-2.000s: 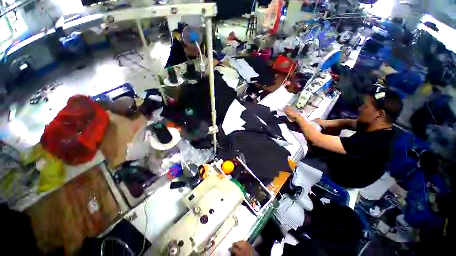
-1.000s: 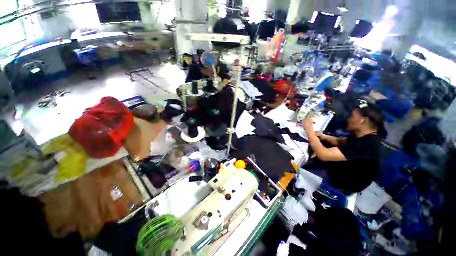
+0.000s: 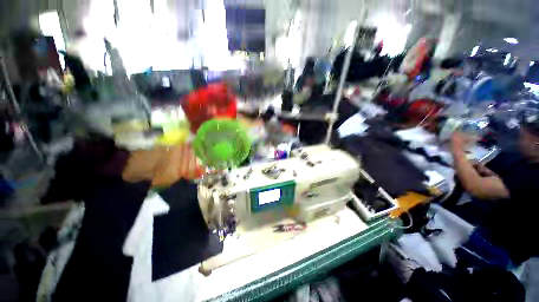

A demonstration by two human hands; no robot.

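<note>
The cream sewing machine (image 3: 319, 180) with a green panel (image 3: 272, 196) stands in the middle of the view. A green clip-on fan (image 3: 222, 143) is over its left end. A black cut fabric panel (image 3: 180, 239) lies flat left of and reaching under the needle end. Small red snips (image 3: 289, 227) lie on the bed under the arm. The picture is blurred, so the needle and thread cannot be made out. Neither of my hands is in view.
A white table with green edging (image 3: 313, 262) carries the machine. A white tray (image 3: 387, 206) is at its right end. More black cloth (image 3: 97, 236) lies at the left. A red bag (image 3: 210, 103) and a pale pole (image 3: 341, 88) are beyond. Another person (image 3: 490, 183) works at the right.
The view has swung down and left. The machine's front, panel and needle end now show, with the fabric to their left. The fingers seen at the bottom edge two seconds ago are gone.
</note>
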